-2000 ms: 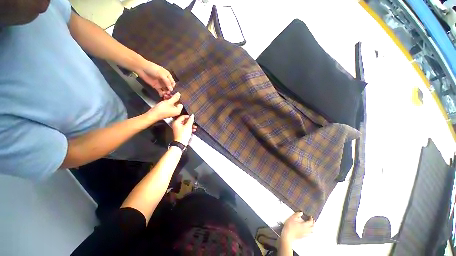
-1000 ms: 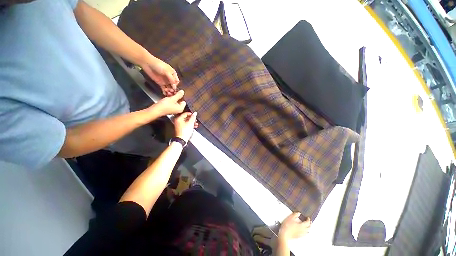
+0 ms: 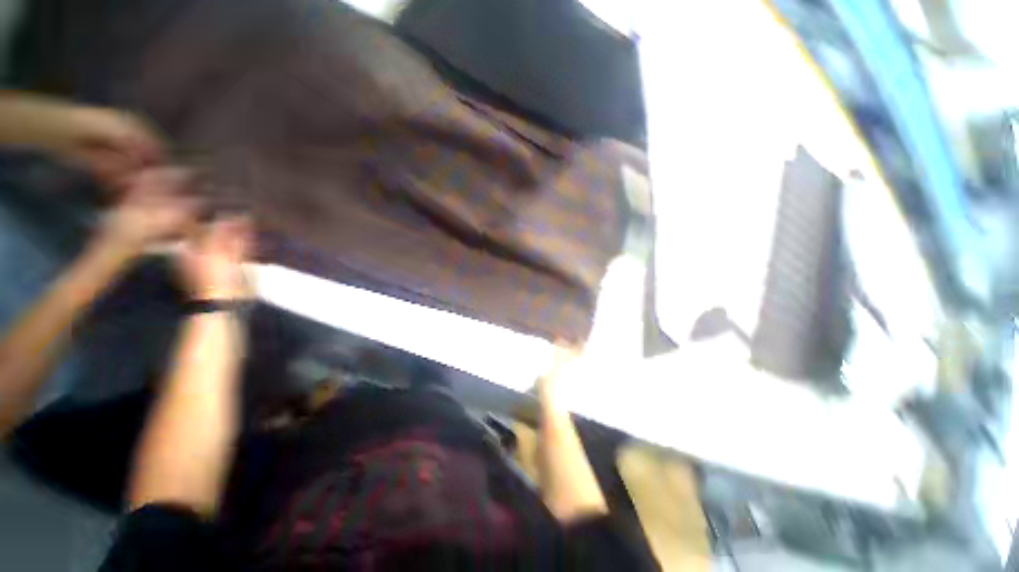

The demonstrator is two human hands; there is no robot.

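Note:
The view is badly blurred. A large plaid fabric panel [image 3: 447, 190], looking mostly dark brown, lies rumpled across the white table. My left hand [image 3: 219, 259], with a dark band at the wrist, is at its near edge on the left, its fingertips closed on the edge. My right hand [image 3: 560, 360] grips the panel's near right corner. Another person's hands [image 3: 156, 201] are at the same edge, just left of my left hand. A black folded stack [image 3: 536, 62] lies behind the panel.
A narrow plaid strip [image 3: 650, 246] runs down to the right of the panel, with a small dark rounded piece near its lower end. A second greyish panel [image 3: 799, 268] lies farther right. A blue-edged machine or table [image 3: 894, 89] stands beyond.
The view has swung right, so cloth and hands appear farther left and the table's right end shows. Both my hands remain at the panel's near edge.

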